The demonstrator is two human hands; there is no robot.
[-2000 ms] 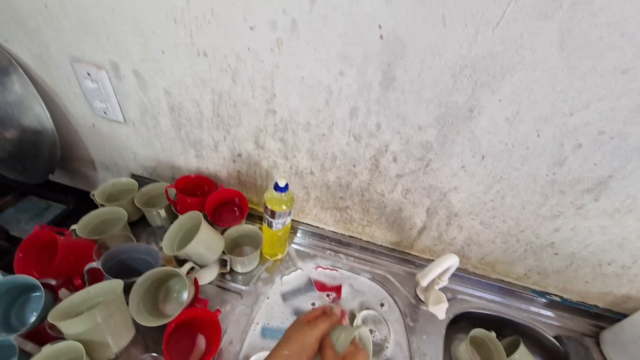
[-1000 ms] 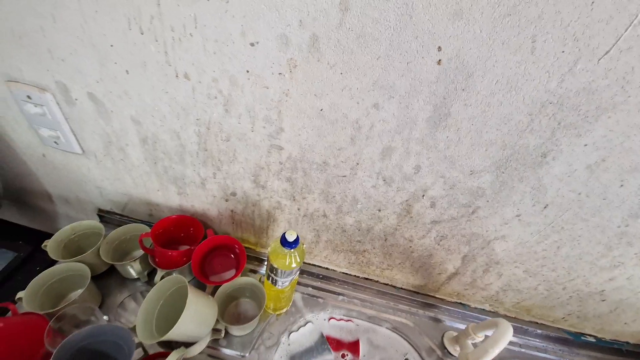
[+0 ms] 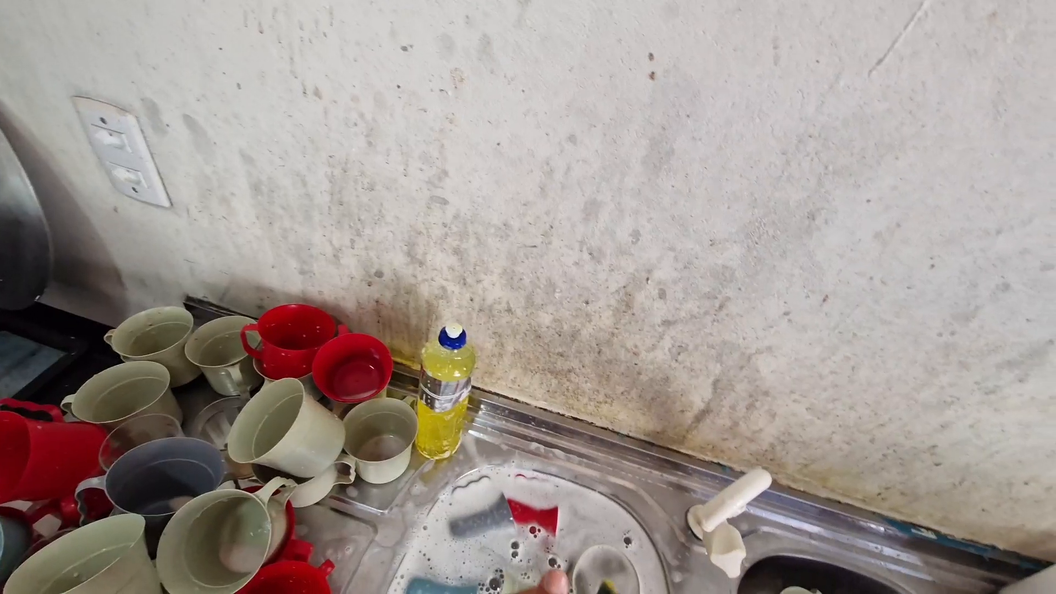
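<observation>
At the bottom edge, a fingertip of what appears to be my left hand (image 3: 551,582) shows over the foamy sink basin (image 3: 639,516); the rest is cut off, so its grip is hidden. My right hand is out of view. Beside the fingertip, a round pale cup (image 3: 606,568) sits in the suds, with a small yellow and dark thing at its lower edge. A grey piece (image 3: 481,517) and a red piece (image 3: 534,516) lie partly under foam, and a blue one (image 3: 441,586) shows lower left. A bottle of yellow liquid (image 3: 444,404) stands behind the basin.
Several pale green mugs (image 3: 285,429), red mugs (image 3: 352,368) and a dark grey mug (image 3: 165,476) crowd the left side. A white tap (image 3: 730,507) rises between the basin and a second bowl (image 3: 813,573). The stained wall (image 3: 610,247) bears a switch plate (image 3: 124,153).
Two seconds ago hands showed in the basin around a pale cup; one second ago none were in view. A fingertip now shows at the bottom edge. The view has shifted upward since the first frame.
</observation>
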